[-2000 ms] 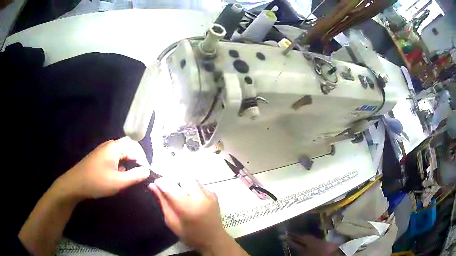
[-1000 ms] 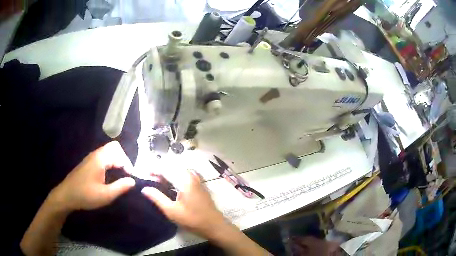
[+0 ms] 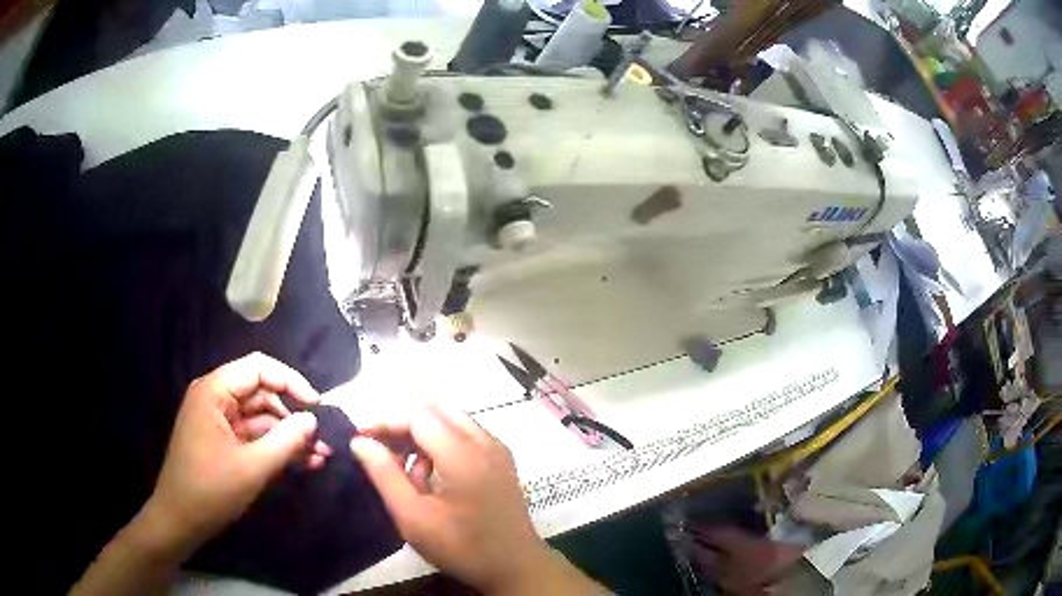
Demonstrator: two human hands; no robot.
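Note:
A dark garment [image 3: 151,268] lies in a large heap left of the off-white JUKI sewing machine [image 3: 606,186], with part of it in front of the wearer. My left hand [image 3: 239,442] pinches the dark cloth edge between thumb and fingers. My right hand [image 3: 448,483] holds the same edge a little to the right, thumb and fingertips on it. A short stretch of edge shows between the hands, in front of the presser foot area [image 3: 402,320], where bright glare hides detail. Thread snips [image 3: 565,402] with pink and black handles lie on the bed, right of my right hand.
A white paddle-like bar [image 3: 270,233] hangs at the machine's left end. Thread cones [image 3: 574,37] stand behind the machine. A small dark grey block [image 3: 702,353] sits on the bed. A printed scale [image 3: 699,437] runs along the table's front edge. Fabric scraps [image 3: 862,466] are heaped lower right.
Both hands have moved slightly down, away from the needle area, still on the cloth edge. My left fingers are more curled. The camera view has shifted.

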